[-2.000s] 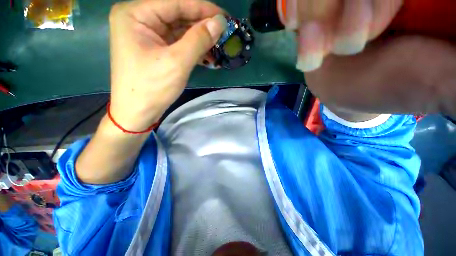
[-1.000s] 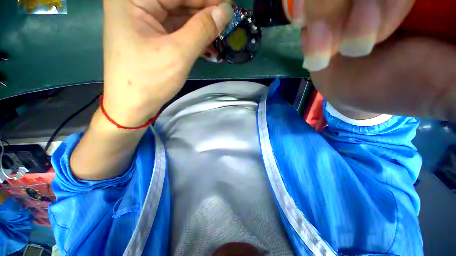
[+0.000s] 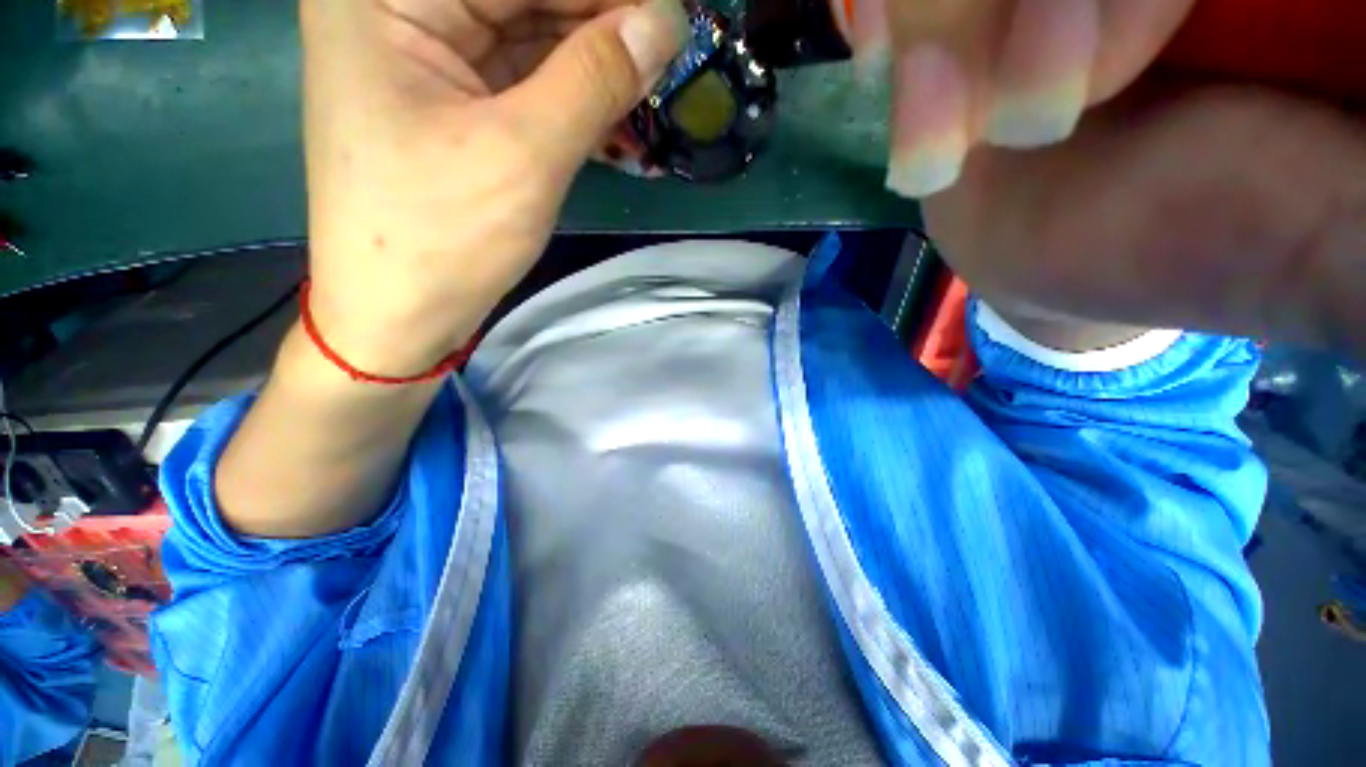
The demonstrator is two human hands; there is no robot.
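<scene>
My left hand [image 3: 465, 165] holds a black round housing [image 3: 742, 138] with a dull yellow centre [image 3: 703, 108] between thumb and fingers, above the green mat. A small blue circuit board [image 3: 686, 57] lies at the housing's upper left edge, beside my thumb tip. My right hand [image 3: 1079, 180], large and blurred close to the camera, is closed around an orange-red electric screwdriver [image 3: 1273, 53]. Its black nose [image 3: 794, 30] points left at the housing's upper right edge. The bit and any screw cannot be made out.
A clear bag with yellow-orange contents [image 3: 132, 18] lies on the green mat [image 3: 180, 165] at the top left. Dark tool tips show at the mat's left edge. A red-pink tray [image 3: 90, 577], a power socket [image 3: 75, 472] and another person's blue sleeve [image 3: 45, 659] are at lower left.
Since two seconds ago the bag and mat have shifted up in view. The housing moved right, then slightly back left and up, and the screwdriver nose is now closer to it. Both grips are unchanged.
</scene>
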